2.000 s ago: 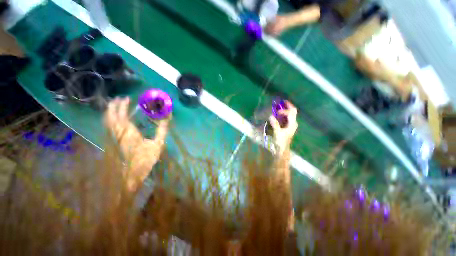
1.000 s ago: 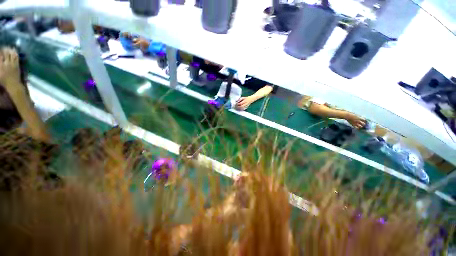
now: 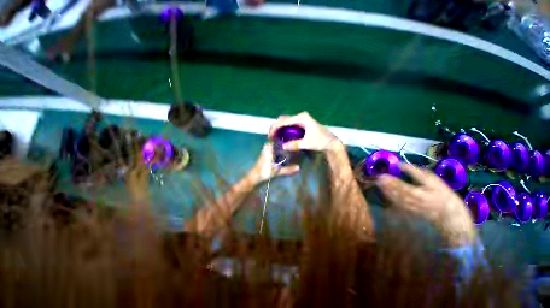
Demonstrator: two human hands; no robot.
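My right hand (image 3: 312,137) grips a lamp unit (image 3: 289,133) with a shiny purple cup on top. My left hand (image 3: 268,167) is around the unit's dark lower part. Whether that part is a black housing is unclear. A thin white wire (image 3: 265,201) hangs below it. A loose reflector assembly (image 3: 158,151) with a purple rim lies to the left on the worktop. A dark cylindrical housing (image 3: 190,118) lies by the white rail. Brown hair covers the lower view and blurs my forearms.
Another person's hand (image 3: 416,195), with a blue sleeve, reaches in from the right at a purple insert (image 3: 383,163). Rows of purple inserts (image 3: 464,149) with white wires stand at right. Dark housings (image 3: 108,144) group at left. A green belt (image 3: 289,81) runs beyond the white rail (image 3: 235,121).
The view has turned down from the shelf and swung level. My hands, apart at first, are now together at the lamp unit. The blue-sleeved hand has appeared at right.
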